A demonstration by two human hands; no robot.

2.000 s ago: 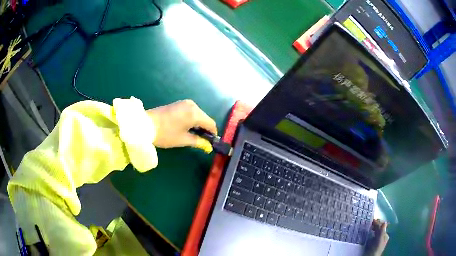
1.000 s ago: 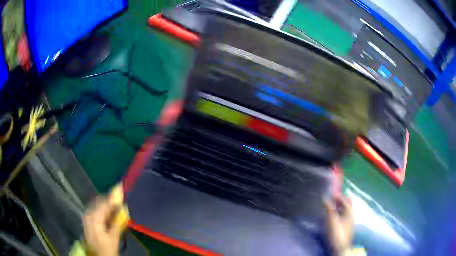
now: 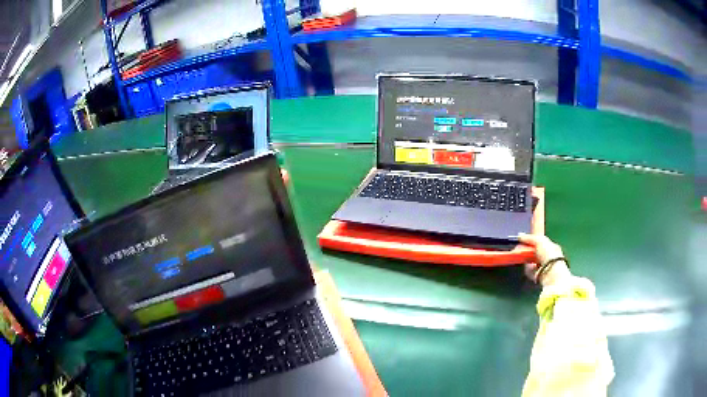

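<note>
A dark grey laptop [image 3: 457, 194] stands open on a red tray [image 3: 419, 246] at the right, its dark screen showing a yellow and a red bar. My right hand [image 3: 541, 256] is at the tray's front right corner, fingers on top by the laptop's corner and the rest below the edge. It grips this corner. A second open laptop [image 3: 232, 341] lies nearer at the lower left on another red tray [image 3: 349, 333], with a similar test screen. My left hand is not in view.
A third open laptop [image 3: 217, 136] stands behind at the left. An external monitor [image 3: 35, 240] is at the far left edge. Green bench surface [image 3: 434, 326] lies below the right laptop. Blue racks [image 3: 434, 32] with red trays stand behind the bench.
The view has swung right and up. My right hand has moved from the near laptop to the right laptop's tray. My left hand, earlier on the cable plug, has left the view.
</note>
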